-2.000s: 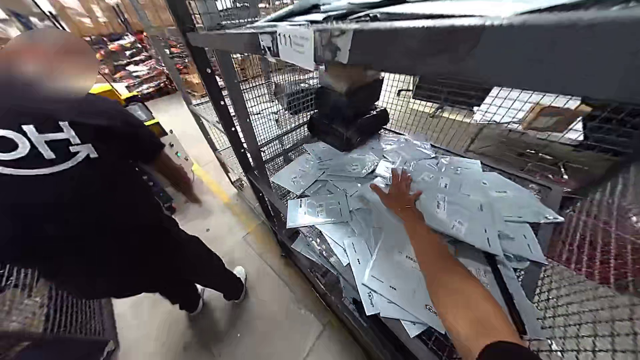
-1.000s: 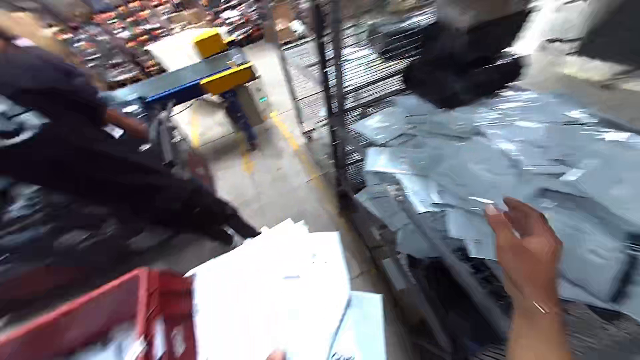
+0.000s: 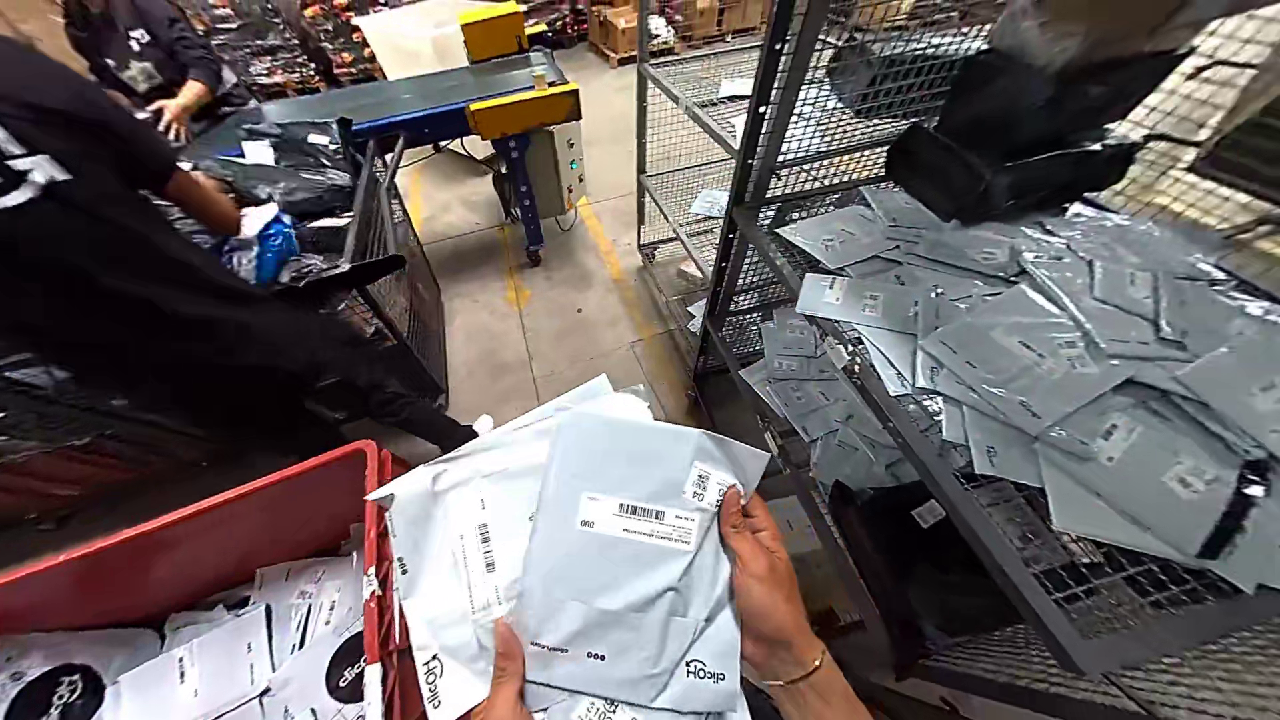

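My left hand holds a stack of white plastic mailing bags at the bottom centre, its thumb on top. My right hand grips the right edge of a pale grey mailing bag lying over that stack, thumb on its upper face near a label. Both bags bear printed labels. A thin bracelet is on my right wrist. The undersides of the stack and most of my left hand are hidden. To the right, many grey mailing bags lie in a loose pile on a wire mesh shelf, beside black wrapped parcels.
A red plastic crate with more mailing bags stands at lower left. Two people in dark clothes are at the left, by a mesh cart of parcels. A conveyor stands behind. The metal rack's frame runs along my right.
My right hand, over the shelf pile earlier, is now at the held stack, gripping a grey bag. The view has swung left since the first frame, bringing the red crate and conveyor in.
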